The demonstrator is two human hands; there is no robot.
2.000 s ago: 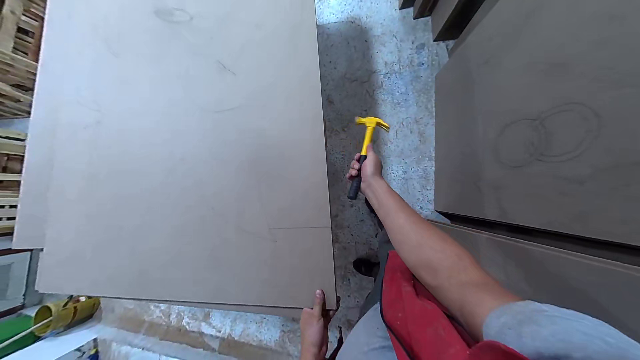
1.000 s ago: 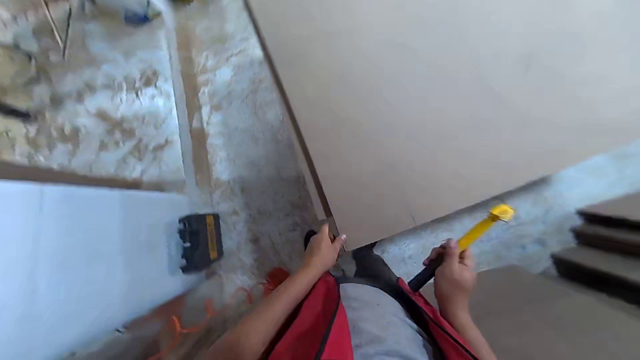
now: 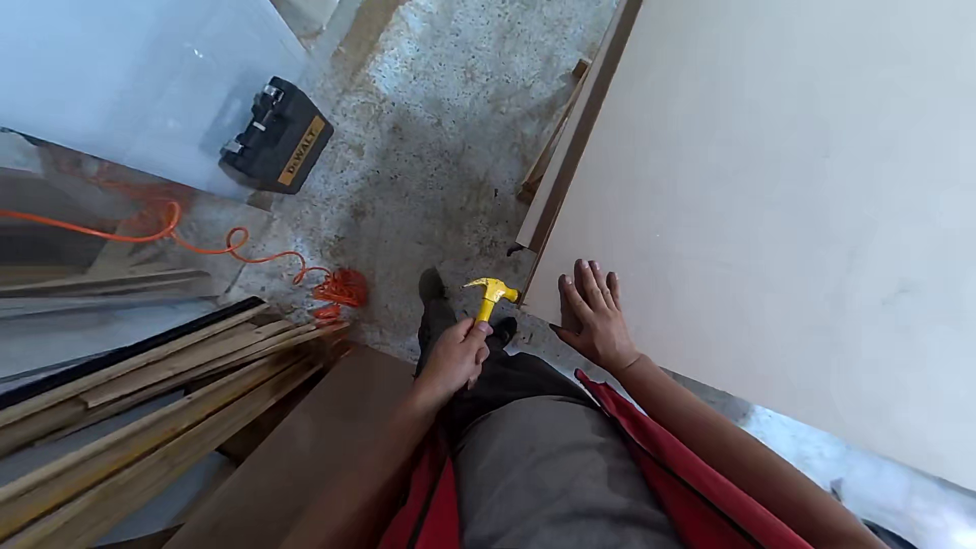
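Observation:
A yellow claw hammer (image 3: 492, 291) is gripped by its handle in my left hand (image 3: 457, 354). Its head is close to the near left corner of a large pale wooden panel (image 3: 762, 198). My right hand (image 3: 598, 320) lies palm down on the panel near that same corner, fingers somewhat spread, holding nothing. Along the panel's left side runs a brown edge strip (image 3: 583, 137), with a paler board beside it.
A black DeWalt case (image 3: 282, 137) stands at the upper left by a pale sheet-like surface (image 3: 137, 69). An orange coiled hose or cord (image 3: 339, 287) lies on the concrete floor. Long wooden boards (image 3: 168, 404) are stacked at lower left, beside a brown board (image 3: 305, 442).
The hammer, held in my right hand earlier, is now in my left. My left hand has come off the panel's corner, and my right hand now rests on the panel. The view has turned strongly.

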